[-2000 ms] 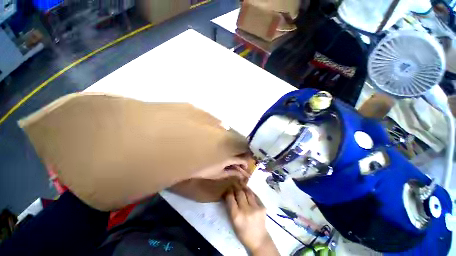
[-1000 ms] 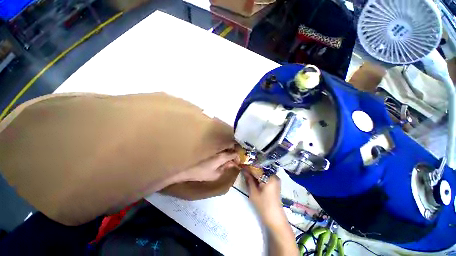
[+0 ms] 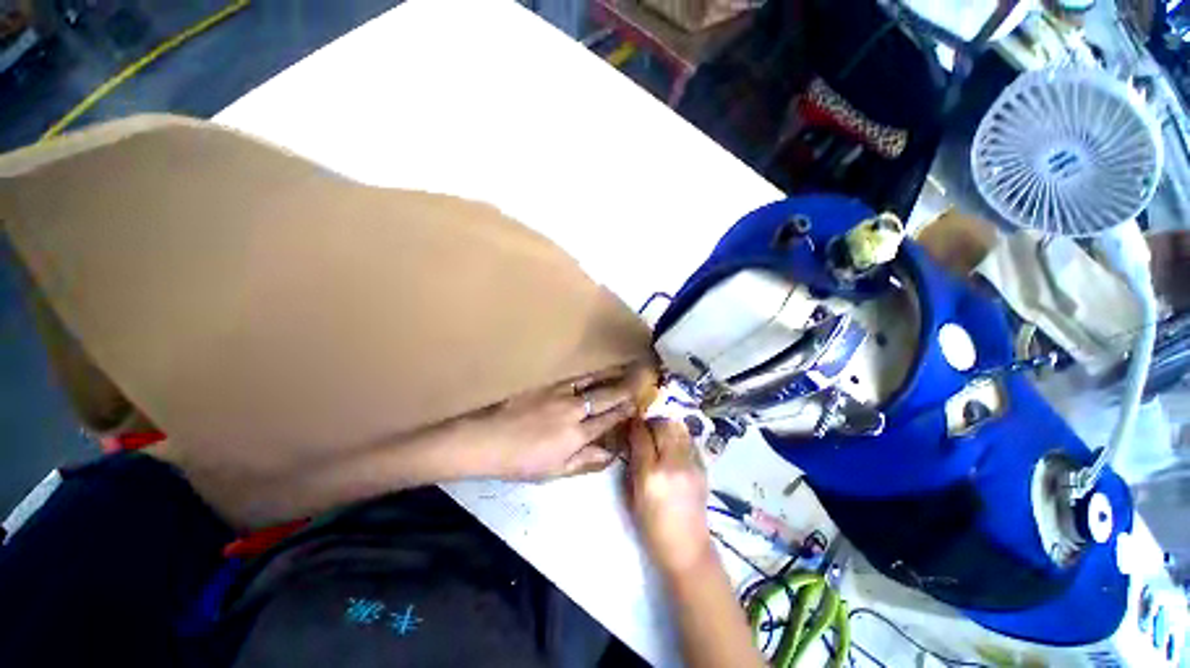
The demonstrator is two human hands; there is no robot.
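A large tan-brown bag body (image 3: pixel 326 287) spreads from the left edge to the needle area (image 3: pixel 689 405) of the blue-covered sewing machine (image 3: pixel 900 509). My left hand (image 3: pixel 574 428), with a ring on one finger, lies at the bag's right corner and holds it by the needle. My right hand (image 3: pixel 668 476) is beside it, fingertips together at the same corner near the presser foot. The fingertips and the small piece between them are partly hidden. Whether the right fingers pinch the bag cannot be made out for certain.
The white table (image 3: pixel 483 118) extends behind the bag. Green-handled scissors (image 3: pixel 812 620) and thin dark tools (image 3: pixel 757 519) lie right of my right hand. A white fan (image 3: pixel 1067 154) stands behind the machine. A red-edged stand (image 3: pixel 653 39) with a brown item is beyond the table.
The bag's near flap no longer shows below my left hand, and more of that hand and forearm is visible. My right hand's fingertips have moved closer to my left hand. The view has shifted.
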